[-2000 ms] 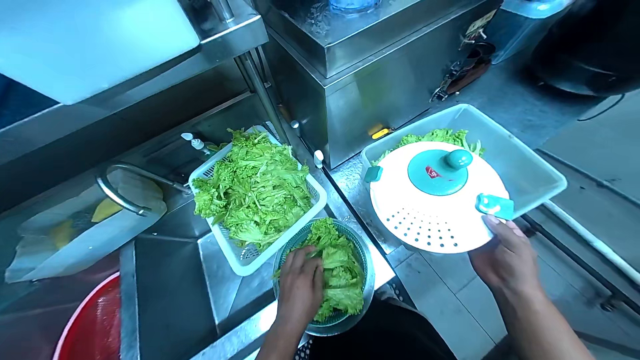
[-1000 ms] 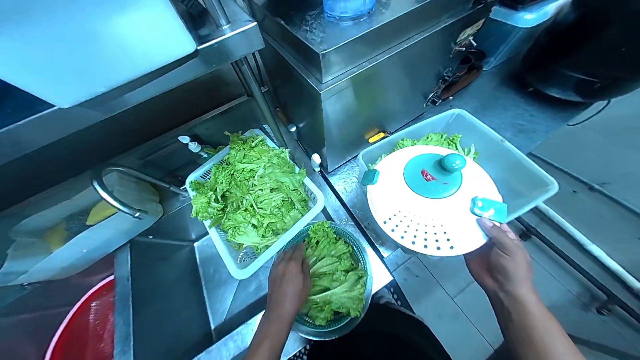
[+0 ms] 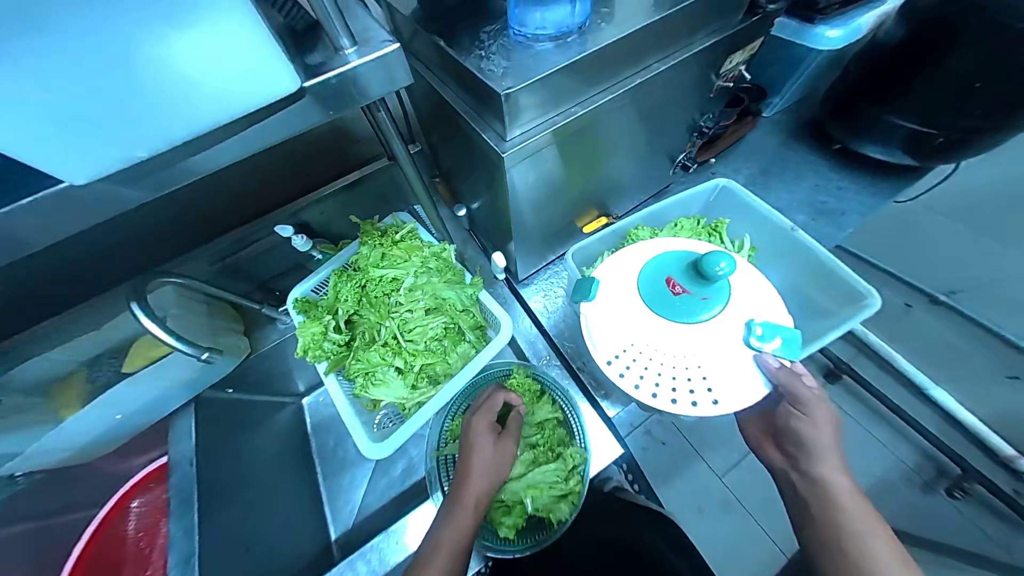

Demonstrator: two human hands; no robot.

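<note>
My right hand (image 3: 796,424) grips the edge of a white salad spinner lid (image 3: 680,328) with a green crank knob, tilted over a pale plastic tub (image 3: 816,256) that holds some lettuce (image 3: 696,230). Inside a round salad spinner bowl with a green basket (image 3: 580,416), my left hand (image 3: 492,428) has curled fingers among lettuce leaves (image 3: 540,464); whether it grips a leaf is not clear. Just up and left of that bowl, a white rectangular basket (image 3: 500,320) is heaped with lettuce (image 3: 400,312).
A steel sink (image 3: 252,472) with a curved faucet (image 3: 160,320) lies at left, a red basin (image 3: 128,520) beyond it. A steel shelf (image 3: 376,76) overhangs the upper left. A steel cabinet (image 3: 592,176) stands behind, with a yellow-handled tool (image 3: 597,225) by its base.
My left hand has shifted within the spinner bowl, from its left side further in over the leaves, and its fingers are more curled. My right hand still holds the lid.
</note>
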